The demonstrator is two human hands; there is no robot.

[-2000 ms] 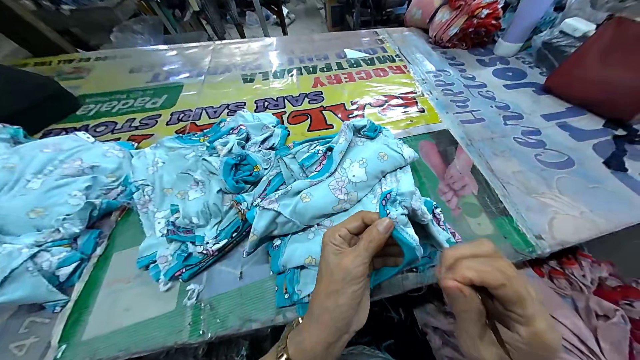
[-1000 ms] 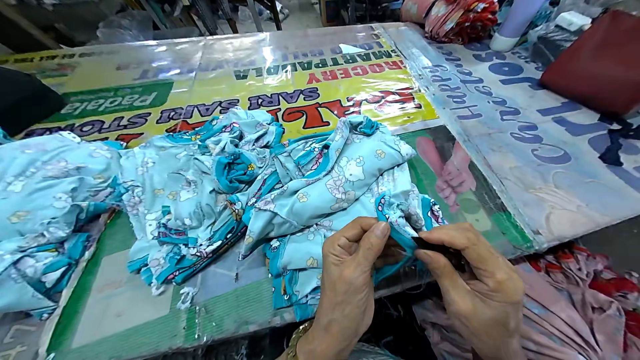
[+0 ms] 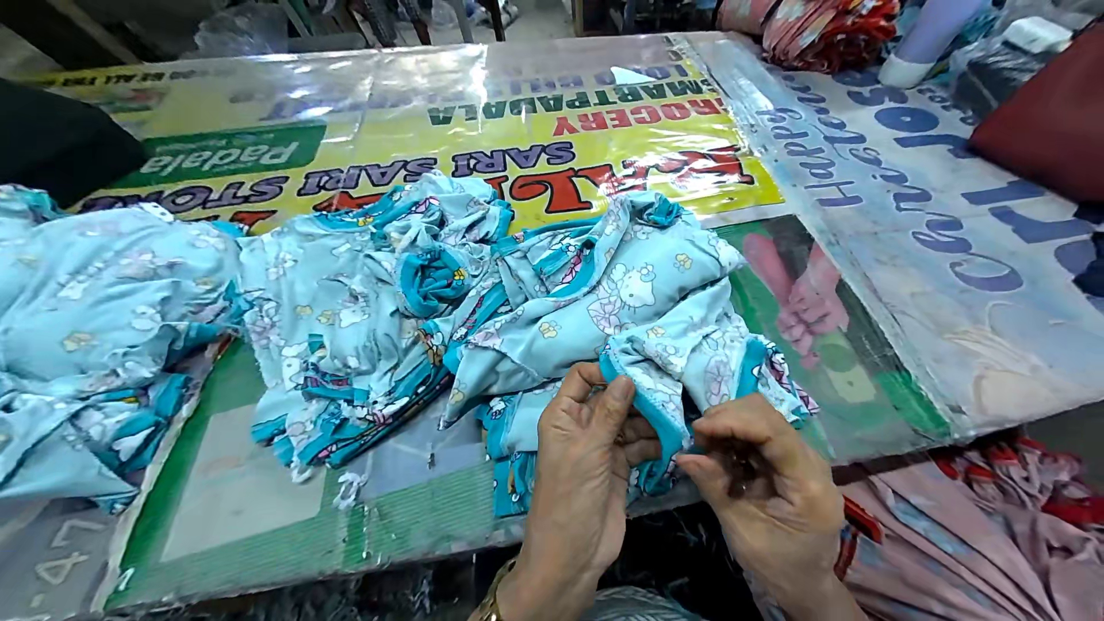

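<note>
A light blue printed garment (image 3: 638, 293) with teal trim lies on top of a folded pile near the table's front edge. My left hand (image 3: 591, 457) grips the teal binding at its lower opening between thumb and fingers. On the right, my right hand (image 3: 759, 483) is at the lower end of the same binding, fingers curled and thumb bent; a small dark object shows partly inside them, too hidden to name. Left of the pile sits a second bunch of the same printed garments (image 3: 345, 319), and farther left lies a larger pile of light blue garments (image 3: 103, 302).
Printed plastic banners cover the table (image 3: 414, 517). A dark red bag (image 3: 1048, 129), a lilac bottle (image 3: 927, 43) and a red patterned cloth bundle (image 3: 828, 30) stand at the back right. Pink and red fabric (image 3: 957, 535) hangs below the right front edge. Black cloth (image 3: 60, 142) lies at the left.
My right hand, apart from the garment two seconds ago, has come in to the teal binding beside my left hand. My left hand has kept its hold on the binding.
</note>
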